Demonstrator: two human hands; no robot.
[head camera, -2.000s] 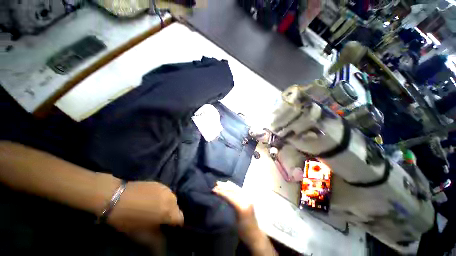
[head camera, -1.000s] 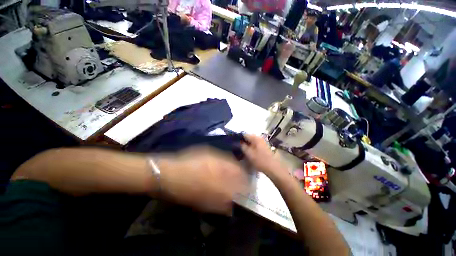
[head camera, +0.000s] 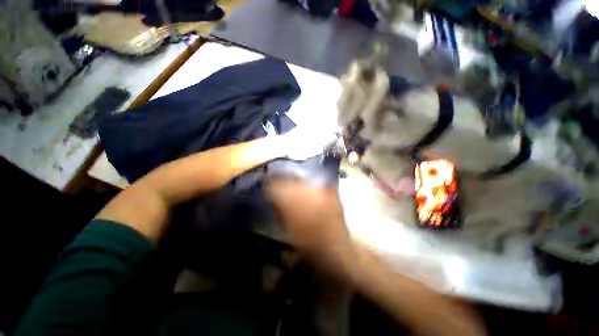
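Observation:
The dark navy garment (head camera: 203, 118) lies across the white table and down toward my lap. My left hand (head camera: 299, 141) reaches over the cloth close to the needle area; it is washed out by bright light, and its fingers are unclear. My right hand (head camera: 299, 193) is blurred over the near part of the cloth, below my left hand; its grip cannot be made out. The cream sewing machine (head camera: 483, 128) with black straps stands at the right, blurred. Its needle area (head camera: 348, 144) is just right of my left hand.
A phone with a red-orange screen (head camera: 437, 190) lies on the machine bed. A pinkish slim tool (head camera: 387, 187) lies beside it. A dark grey board (head camera: 295, 36) is behind the white table (head camera: 400, 246). Another machine (head camera: 39, 59) stands at the upper left.
My left hand has moved forward to the needle area, and my right hand has come back toward me. More of the garment shows. The view has tilted down and blurred.

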